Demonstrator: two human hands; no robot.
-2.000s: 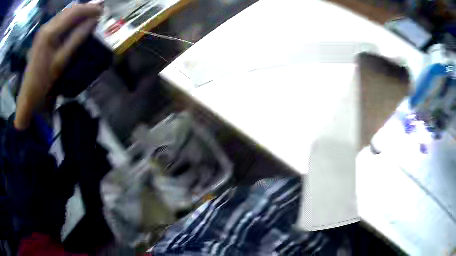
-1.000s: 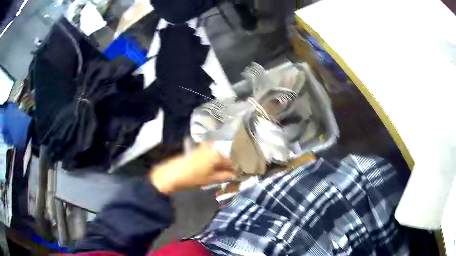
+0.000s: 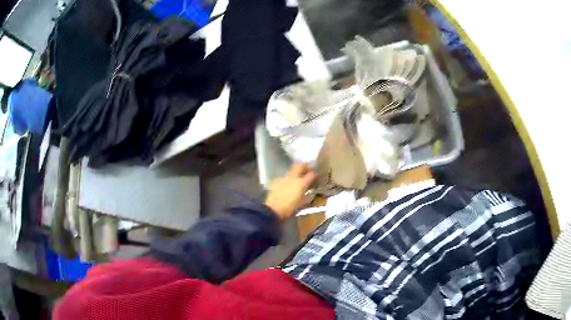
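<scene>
My left hand point(image 3: 291, 190) is at the near left corner of the grey-white plastic bin point(image 3: 455, 122). Its fingertips are beside the lower edge of the brown-beige fabric pieces point(image 3: 342, 155); whether they grip anything cannot be told. The bin is heaped with pale cut pieces, including a curled, layered bundle point(image 3: 391, 97) tied near its middle. My right hand is not in view.
Black-and-white plaid cloth point(image 3: 407, 250) covers my lap. The white table's yellowish edge point(image 3: 523, 119) curves down the right, with a pale piece point(image 3: 554, 281) at its lower end. Dark garments point(image 3: 125, 94) are piled at left, above a grey panel point(image 3: 141, 194).
The view has swung further left and down from the table to the bin. My left hand has moved from left of the bin to its near corner, by the brown-beige pieces.
</scene>
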